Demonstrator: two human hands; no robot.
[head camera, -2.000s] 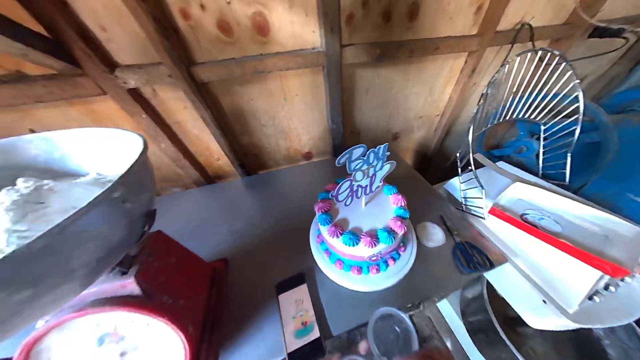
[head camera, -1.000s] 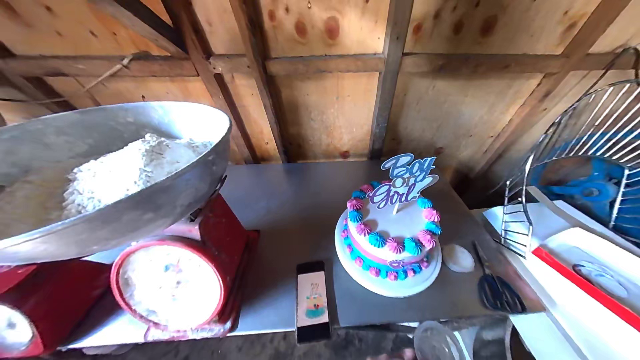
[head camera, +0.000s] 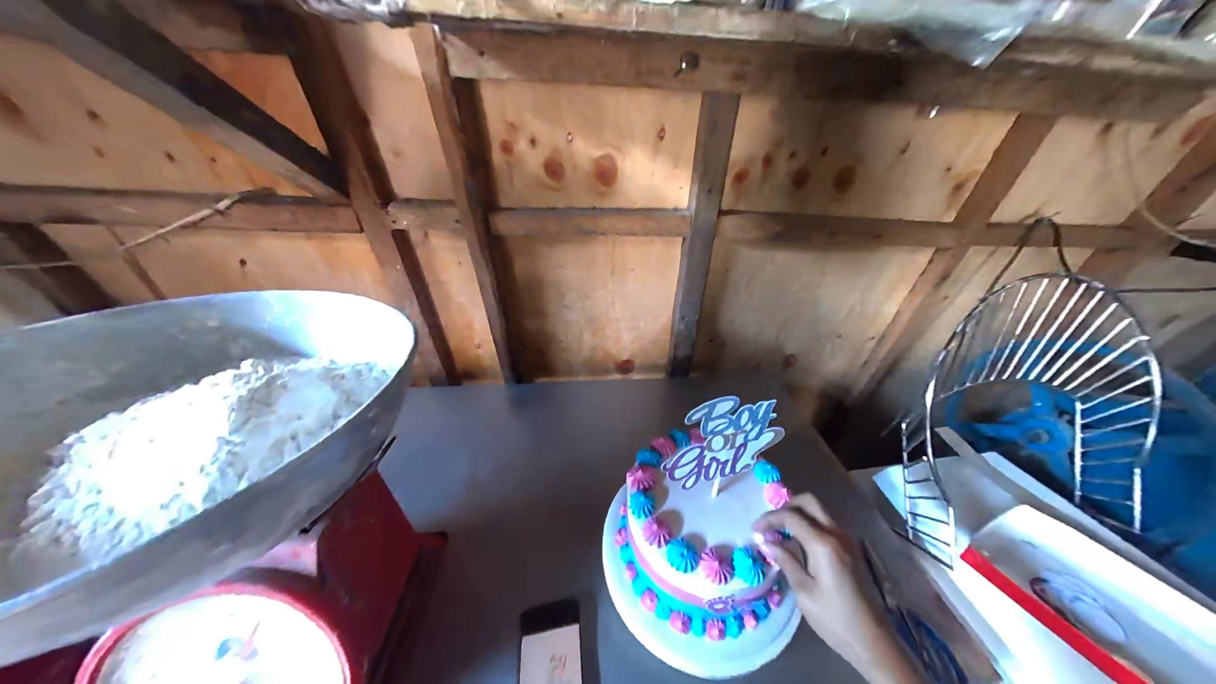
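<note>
A round white cake (head camera: 698, 532) with pink and blue piped rosettes stands on a white round board (head camera: 632, 632). A blue and purple topper (head camera: 727, 442) reading "Boy or Girl" rises from its top, tilted slightly. My right hand (head camera: 822, 565) reaches in from the lower right, its fingertips at the rosettes on the cake's right edge. Thumb and fingers are close together there; whether something small is between them I cannot tell. My left hand is out of view. Just left of the board lies a phone (head camera: 551, 646) with a lit screen, cut off by the lower edge.
On the left, a red weighing scale (head camera: 370, 560) bears a metal pan (head camera: 366, 328) heaped with white powder (head camera: 209, 437). Scissors (head camera: 921, 636) lie right of my hand. Farther right are a white box with a red edge (head camera: 1035, 608) and a wire fan guard (head camera: 1154, 408).
My right hand has come up to the cake's right edge, where no hand was a second ago. The cake and topper stay in place. The view has shifted upward.
</note>
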